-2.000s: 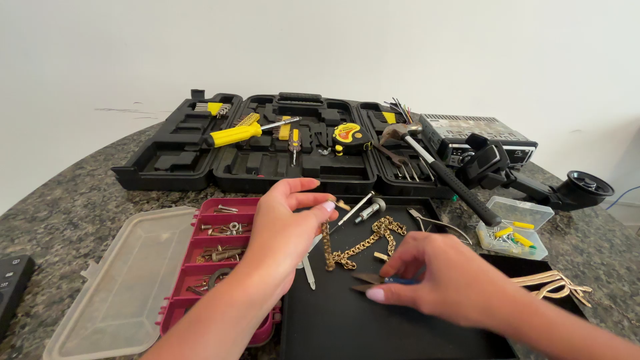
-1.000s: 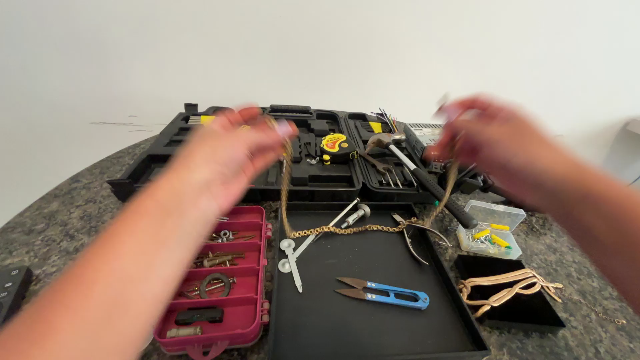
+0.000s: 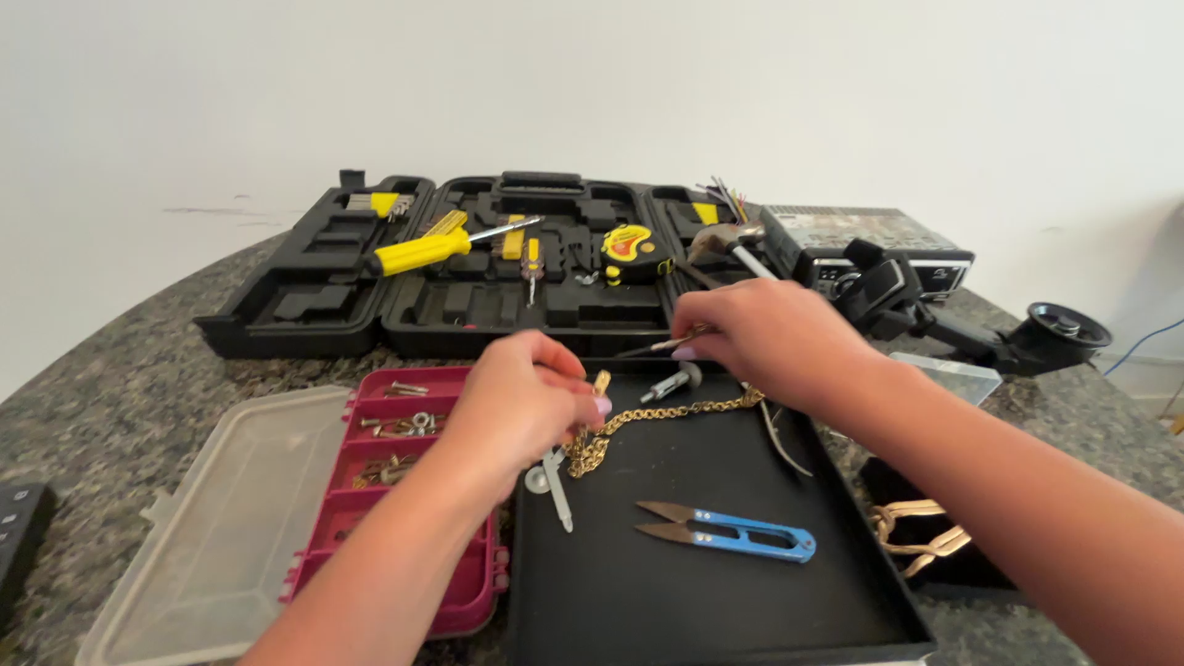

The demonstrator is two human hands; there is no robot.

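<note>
My left hand (image 3: 532,398) pinches one end of a gold-coloured chain (image 3: 680,411), its clasp showing at the fingertips. The rest of the chain lies bunched below that hand and stretches right across a black tray (image 3: 592,601). Above the tray's back edge, my right hand (image 3: 754,338) holds a thin pointed metal tool (image 3: 661,346), mostly hidden by the fingers. Blue-handled thread snips (image 3: 731,532) lie in the tray with blades apart. White plastic pieces (image 3: 558,495) rest beside my left hand, and a grey metal-like fastener (image 3: 673,381) lies between the hands.
Behind stands an open black tool case (image 3: 462,338) with a yellow screwdriver (image 3: 425,252), a tape measure (image 3: 634,254) and a hammer (image 3: 731,242). A car radio (image 3: 860,240) and a black mount (image 3: 990,342) are at right. A magenta compartment box (image 3: 370,384) with hardware sits left.
Both hands have come down and closer together over the tray. The chain, raised at both ends a second ago, now lies mostly in the tray. My right hand has taken hold of a thin tool.
</note>
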